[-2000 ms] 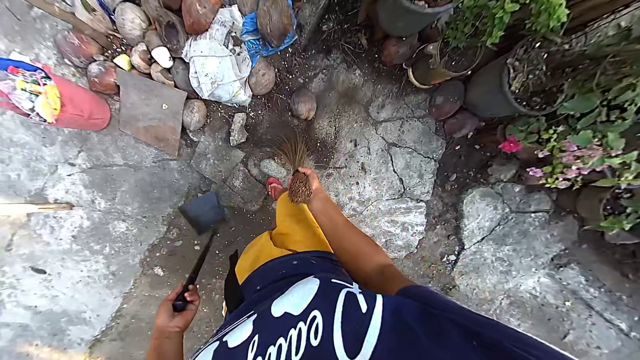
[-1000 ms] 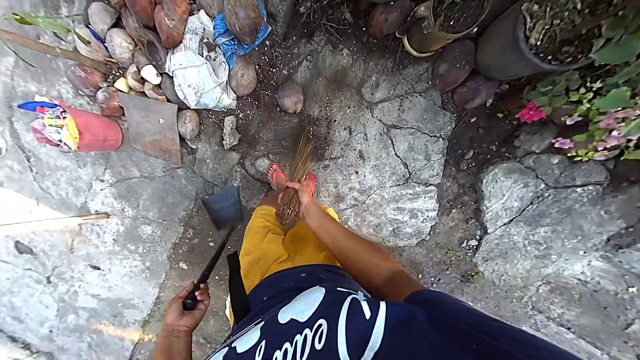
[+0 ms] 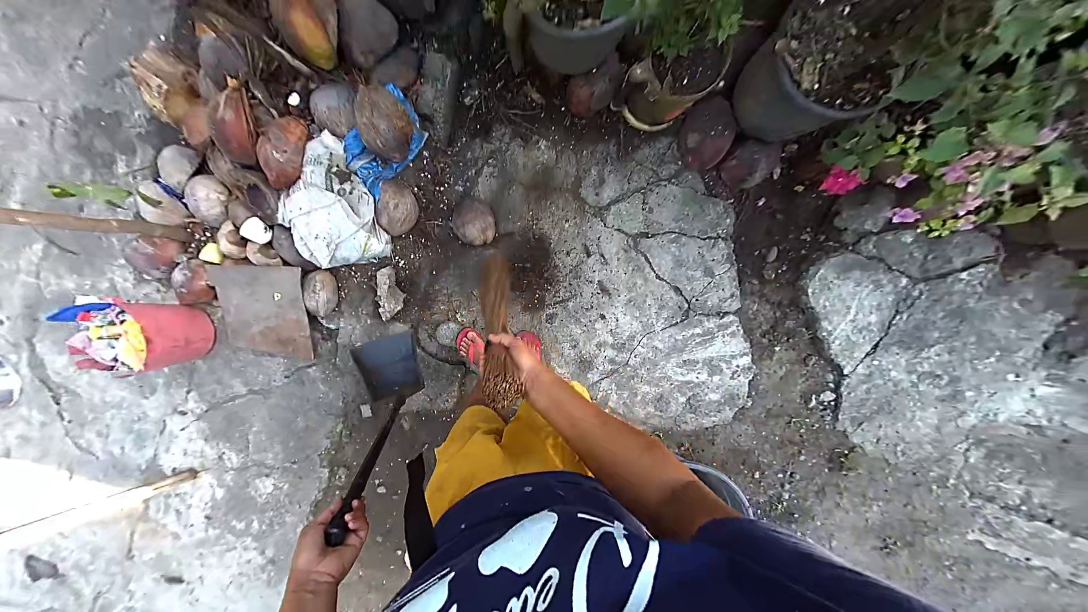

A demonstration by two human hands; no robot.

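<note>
My left hand (image 3: 331,535) is closed around the black handle of a long-handled dustpan (image 3: 388,365), whose dark pan lies over the ground to the left of my feet. My right hand (image 3: 517,355) grips a stick broom (image 3: 495,297) near its bound stick ends. The broom's bristles point away from me, look blurred, and reach over a dark, dirt-strewn patch of ground. A brown coconut (image 3: 473,222) lies just beyond the bristle tips. Below the broom are my feet in red flip-flops (image 3: 470,344).
Coconuts and husks (image 3: 234,123) are heaped at the upper left with a white sack (image 3: 330,208). Near them are a flat slab (image 3: 263,310) and a red bucket of litter (image 3: 174,336). Potted plants (image 3: 778,89) line the upper right. Cracked concrete (image 3: 671,365) covers the ground.
The broom has swung from a slant to the right to nearly straight ahead of me. My left hand still holds the dustpan at my left side.
</note>
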